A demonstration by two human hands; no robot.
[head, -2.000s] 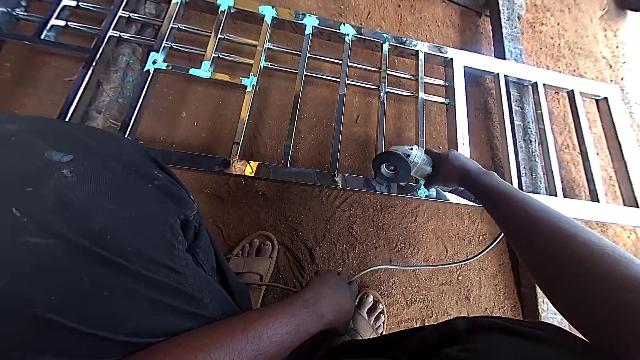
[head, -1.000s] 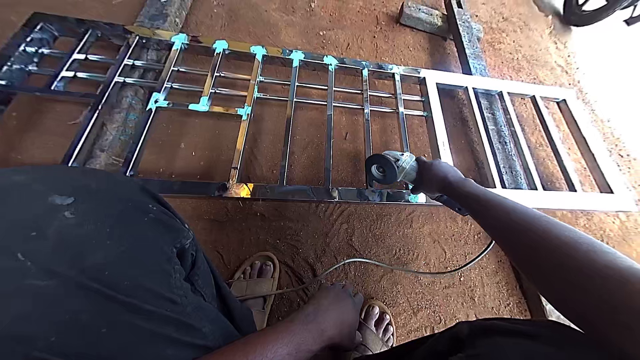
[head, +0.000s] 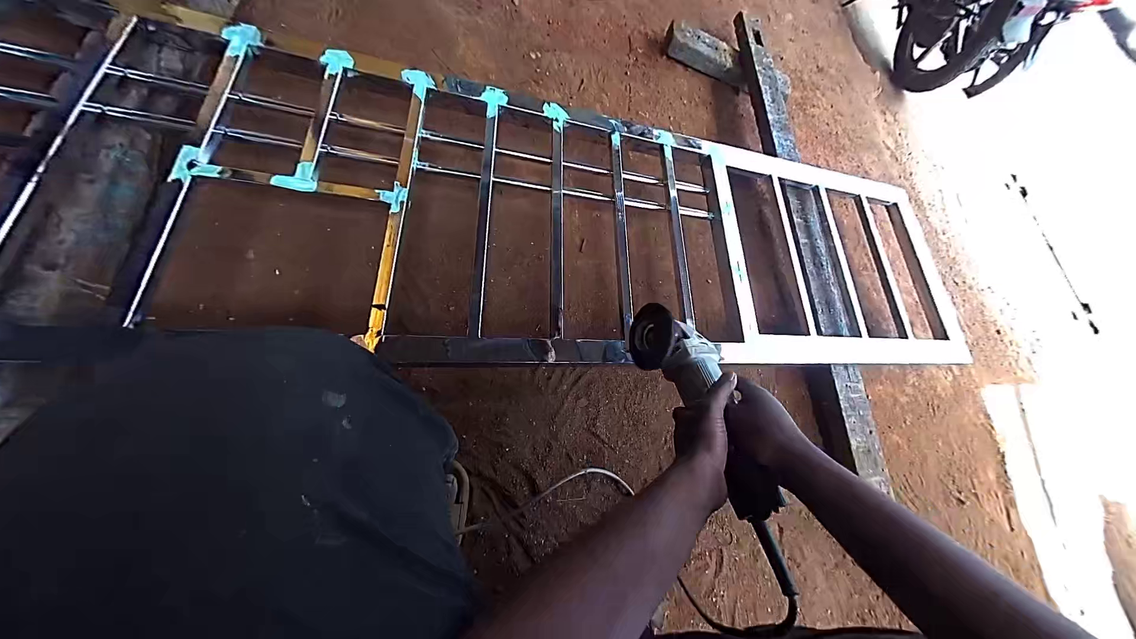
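Note:
My left hand [head: 704,422] and my right hand [head: 761,417] are both closed around the body of an angle grinder [head: 694,364]. Its dark disc [head: 652,336] is at the near rail of a long metal frame [head: 461,351]; whether it touches the rail I cannot tell. Crossbars join the frame's two long rails, and thin rods run lengthwise between them. Turquoise filler [head: 418,82] covers several joints. The right part of the frame [head: 852,351] looks white, the rest dark, shiny or yellowish. A power cord [head: 775,559] hangs from the grinder's rear end.
Below the frame's right part lies a long dark beam [head: 856,417], with a grey block [head: 704,53] near its far end. A thick log [head: 84,213] lies under the left part. Parked at the top right is a motorcycle [head: 954,40]. A pale cable [head: 577,477] crosses the reddish ground.
My left hand has come up from near the sandals and the cable to the grinder, which it now grips together with my right hand. The view has shifted.

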